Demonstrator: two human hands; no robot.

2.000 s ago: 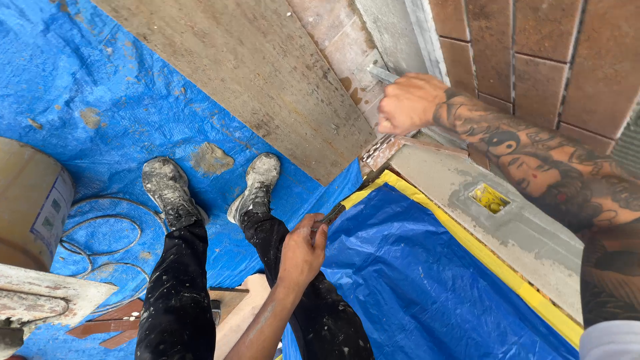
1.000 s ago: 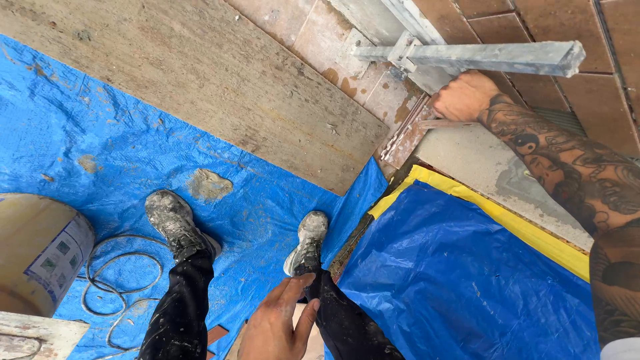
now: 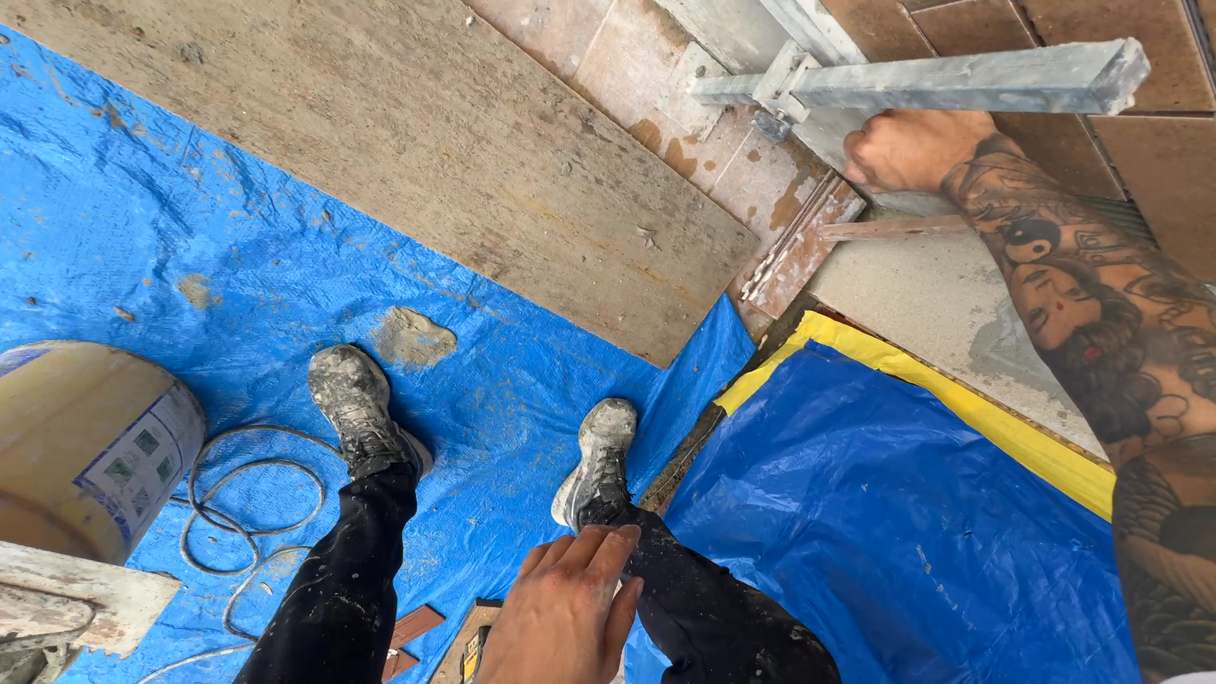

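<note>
My right hand point(image 3: 912, 152) is curled against the wall below a square metal tube point(image 3: 969, 81), its fingertips hidden; whether it grips anything cannot be told. Beside it a thin wooden strip point(image 3: 888, 229) meets a stack of narrow tile strips point(image 3: 803, 242) in the corner. The tube passes through a metal bracket point(image 3: 787, 81), with a flat plate at its far end. My left hand point(image 3: 570, 608) hangs low in front of my leg, back up, thumb apart from the fingers, with no held thing visible.
A long worn board point(image 3: 408, 161) lies over blue sheeting point(image 3: 256, 256). A yellow bucket point(image 3: 95, 446) and coiled cable point(image 3: 256, 484) are at left. A blue sheet with yellow edging point(image 3: 893, 475) covers the lower right. Brown tiles point(image 3: 1159, 180) line the wall.
My left hand has drawn back from the corner of the yellow-edged sheet, letting go of a thin dark item. The view has shifted, bringing the square tube into fuller sight.
</note>
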